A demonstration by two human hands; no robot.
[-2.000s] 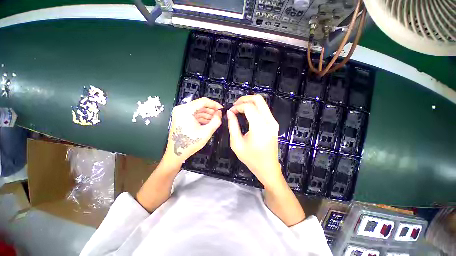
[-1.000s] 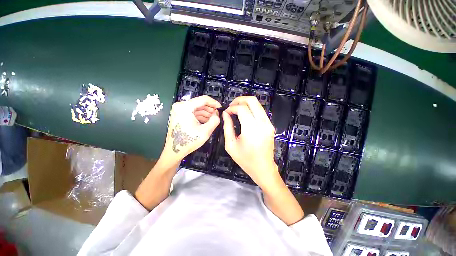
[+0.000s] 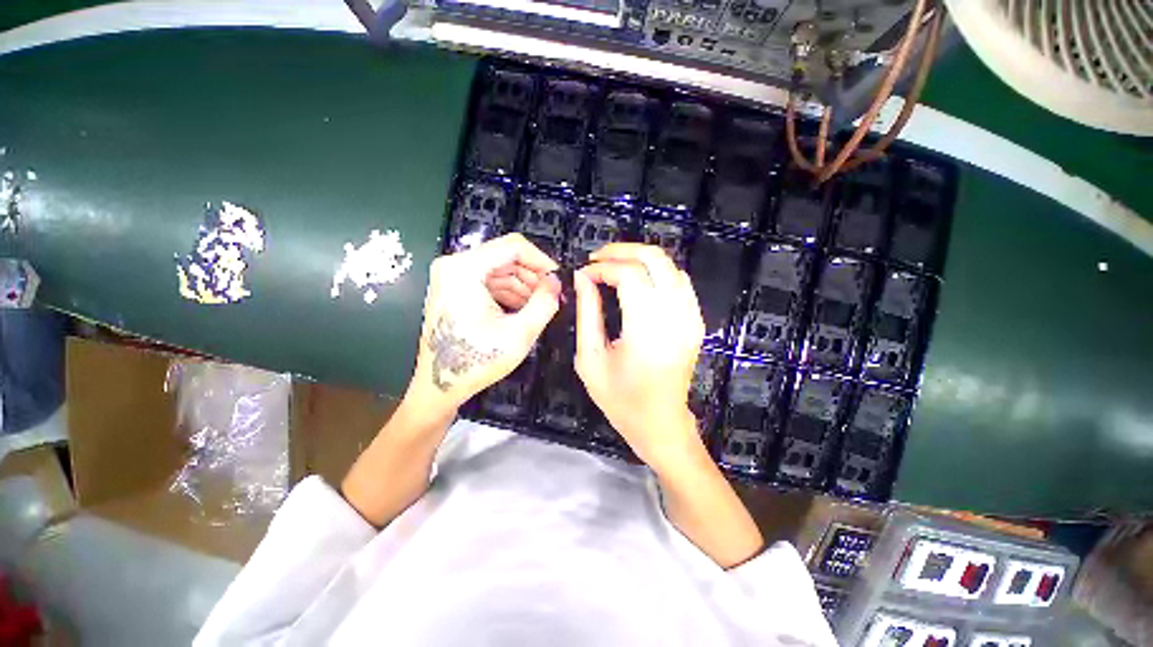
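My left hand (image 3: 487,316) and my right hand (image 3: 639,331) are close together over the middle of the glossy black blister tray (image 3: 727,331). Each hand has its thumb and fingertips pinched together, with a narrow gap between the two hands. Whether a small piece is between the fingertips cannot be made out. The tray has rows of pockets with black phone housings (image 3: 832,310). One pocket right of my right hand looks plain dark. My hands hide part of the middle and lower rows.
A pale small-piece pile (image 3: 374,266) and a mixed pile (image 3: 223,253) lie left on the green surface (image 3: 127,126). Orange-brown cables (image 3: 872,133) hang over the tray's back edge. A fan (image 3: 1075,63) is upper right, clear trays (image 3: 967,594) lower right, a cardboard box (image 3: 127,436) lower left.
My fingertips have moved slightly apart since one second ago, my right hand shifting a little right. The whole view has shifted slightly.
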